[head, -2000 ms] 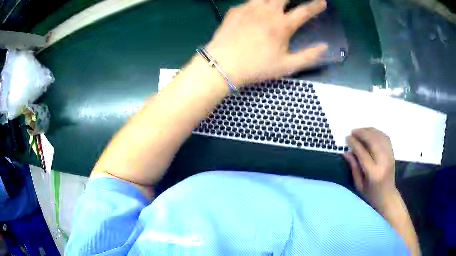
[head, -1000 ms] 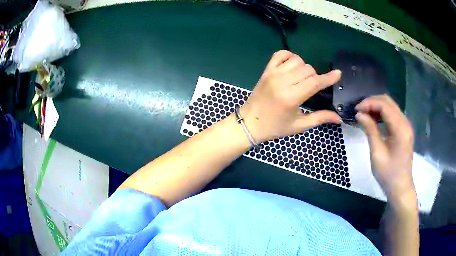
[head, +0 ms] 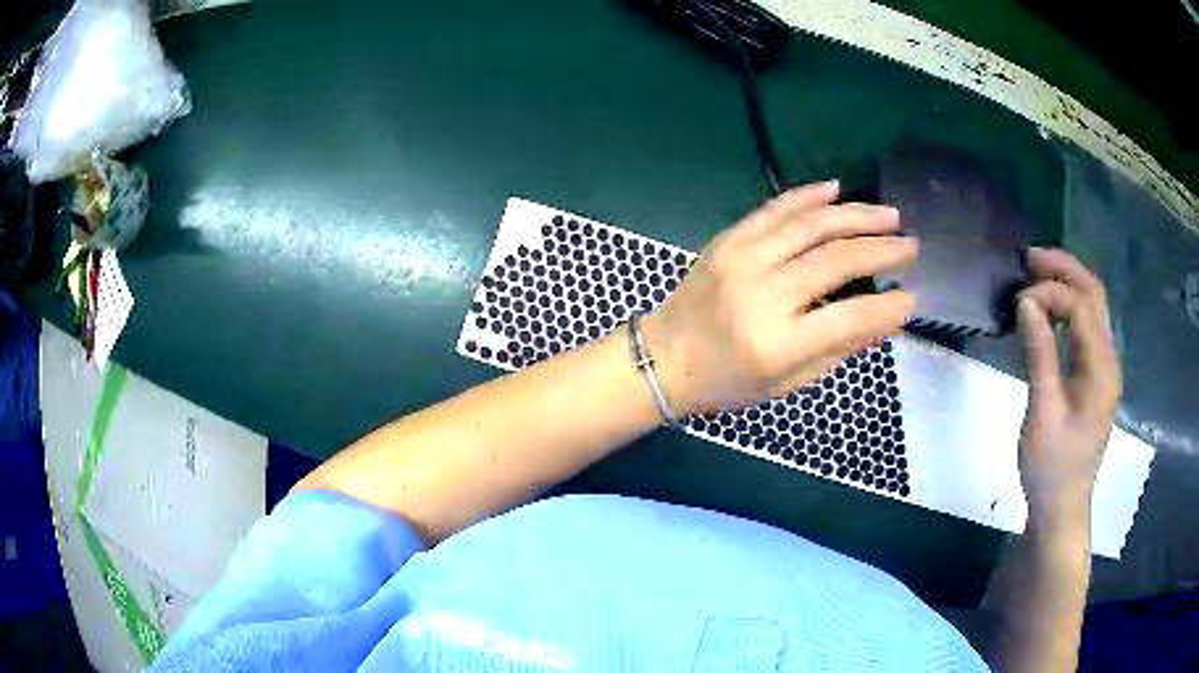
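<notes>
The black corded unit (head: 957, 243) lies on the green bench at the right, its face blurred. My left hand (head: 782, 302) has its fingers over the unit's left edge, with the thumb hidden. My right hand (head: 1072, 355) has its thumb and fingertips at the unit's lower right corner. Both hands hold the unit between them. Whether a pad is at my right fingertips cannot be told. The backing sheet (head: 966, 427) lies below, with rows of small black pads (head: 579, 283) on its left part and bare white on its right. My left hand and wrist cover part of it.
The power cord (head: 756, 118) runs up from the unit to a black bundle (head: 717, 26) at the bench's back edge. A cream-white rail (head: 920, 59) curves behind. A crumpled plastic bag (head: 99, 92) and a small tied bag with a tag (head: 112, 204) sit at the far left.
Since one second ago, my left fingers have moved onto the unit's left edge and my right hand has shifted right to its corner. Earlier, my left hand reached over the unit and my right touched the sheet.
</notes>
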